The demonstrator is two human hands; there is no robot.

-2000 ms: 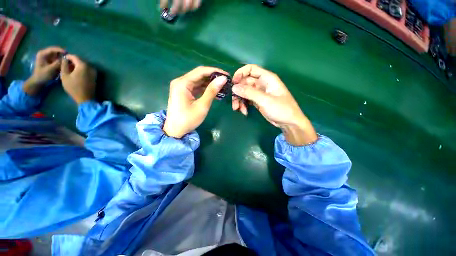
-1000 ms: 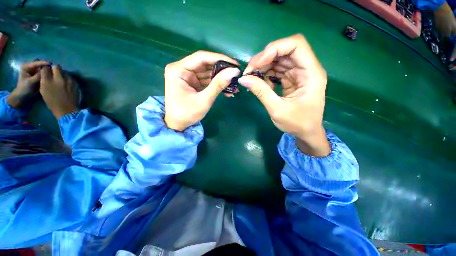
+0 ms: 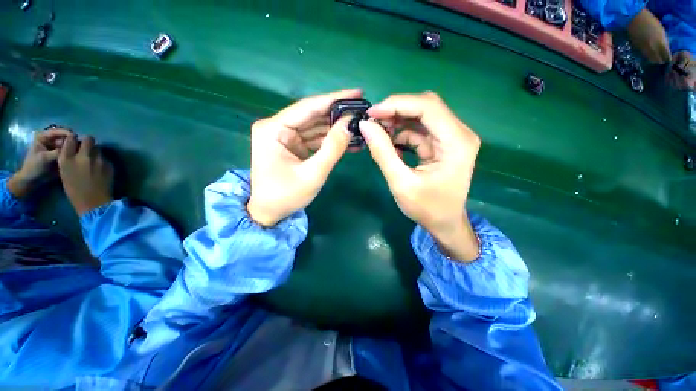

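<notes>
A black rounded-square watch case (image 3: 350,106) with a glossy rim is held above the green surface, near the middle of the head view. My left hand (image 3: 294,156) grips it from the left, fingers behind and thumb on its front. My right hand (image 3: 427,156) has thumb and index fingertips at the right part of the case, on a small dark part (image 3: 356,124) at its middle. Whether that part is joined to the case cannot be told. The fingertips hide much of both.
Several small units lie on the green surface (image 3: 252,76), including a silver-white one (image 3: 161,45) and a dark one (image 3: 535,84). A pink parts tray (image 3: 526,27) is at the far right. Another person's hands (image 3: 72,164) are at left; another's hand (image 3: 649,36) is at far right.
My right hand has come in closer to the case, which now faces the camera more squarely. The dark part in my right fingers has moved from beside the case onto it. The view has shifted.
</notes>
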